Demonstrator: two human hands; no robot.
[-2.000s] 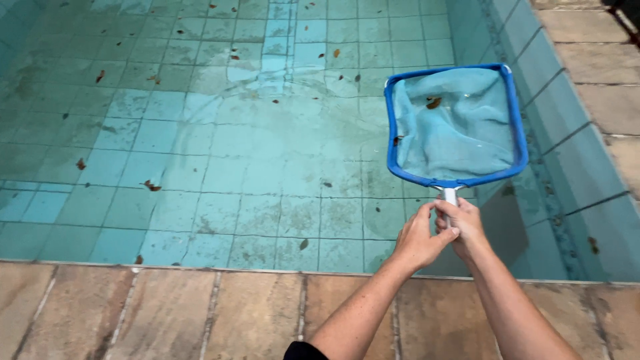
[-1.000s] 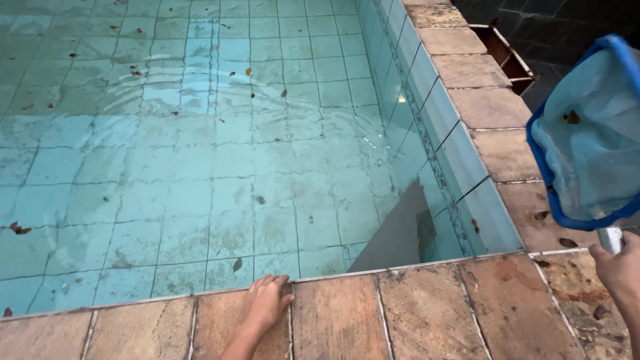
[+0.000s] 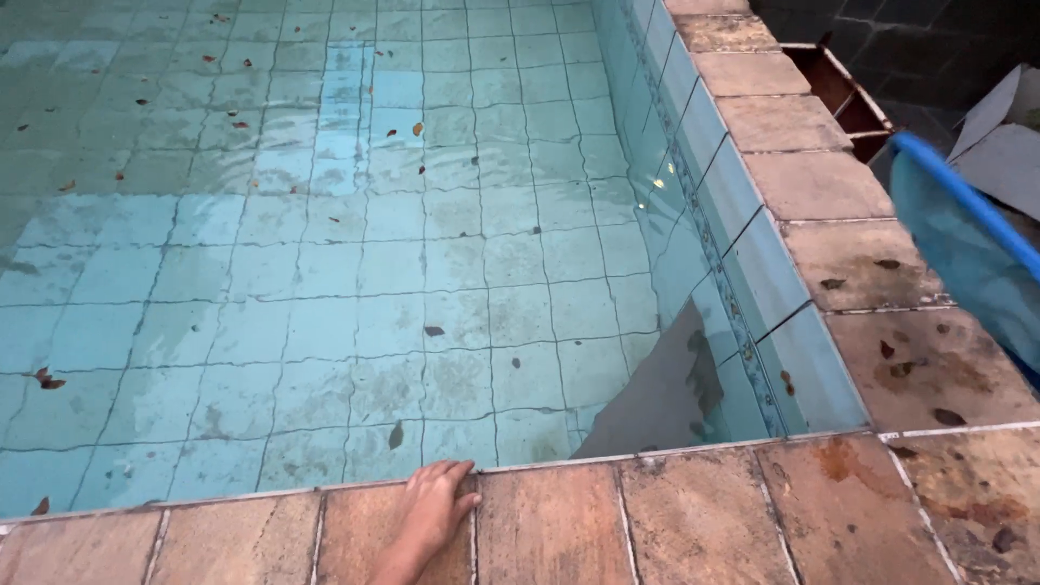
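Note:
My left hand (image 3: 436, 504) rests on the stone coping at the near pool edge, its fingertips over the rim beside the water. It holds nothing. A pool skimmer net with a blue frame (image 3: 967, 203) hangs beyond the right-hand coping, cut off by the right edge of the view. Its pale blue mesh (image 3: 946, 240) sags below the frame. My right hand is out of view, and so is the net's handle. Brown leaves (image 3: 47, 379) are scattered in the pool water, and several wet leaves (image 3: 948, 417) lie on the corner coping.
Stone coping (image 3: 552, 520) runs along the near side and up the right side of the tiled pool (image 3: 325, 325). A grey triangular shape (image 3: 658, 394) shows in the near right corner of the pool. Beyond the right coping is a rusty open frame (image 3: 849, 97).
The net has moved from over the pool to the right, past the coping. My left hand has let go of its handle and now rests on the edge. My right hand has left the view, which has shifted.

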